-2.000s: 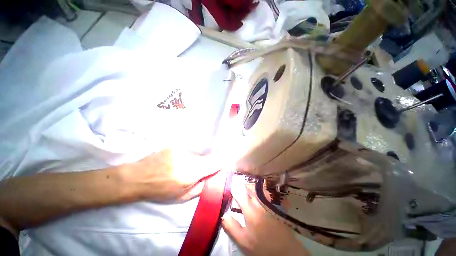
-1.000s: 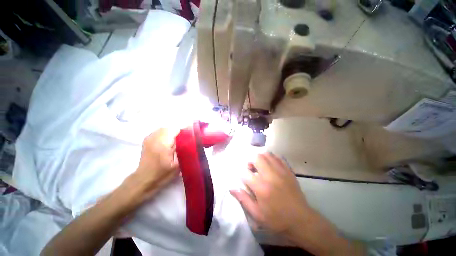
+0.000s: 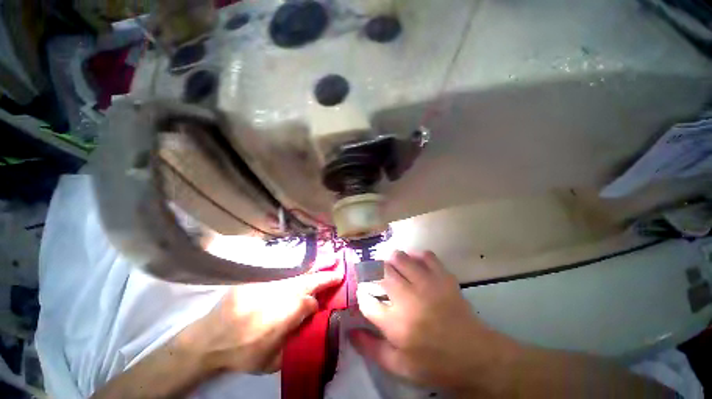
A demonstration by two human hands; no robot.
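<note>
The red band (image 3: pixel 306 354) with a dark edge runs from the glare under the sewing machine head (image 3: pixel 258 101) down towards me. White cloth (image 3: pixel 94 304) lies under it and to its left. My left hand (image 3: pixel 261 316) is on the band's left side, its fingertips holding the band close to the needle area. My right hand (image 3: pixel 425 312) lies to the right of the band on the white cloth, fingers bent, thumb near the band's dark edge. The needle and presser foot are lost in the bright light and behind the head.
The machine arm fills the top of the view. The cream machine bed (image 3: pixel 546 245) stretches right of my right hand. A paper sheet (image 3: pixel 663 164) is at the right edge. A dark red piece (image 3: pixel 113 74) lies behind the machine at the upper left.
The view has moved closer over the machine head. My left hand has shifted towards the needle and taken hold of the band, which now lies straighter. My right hand has come nearer to the band.
</note>
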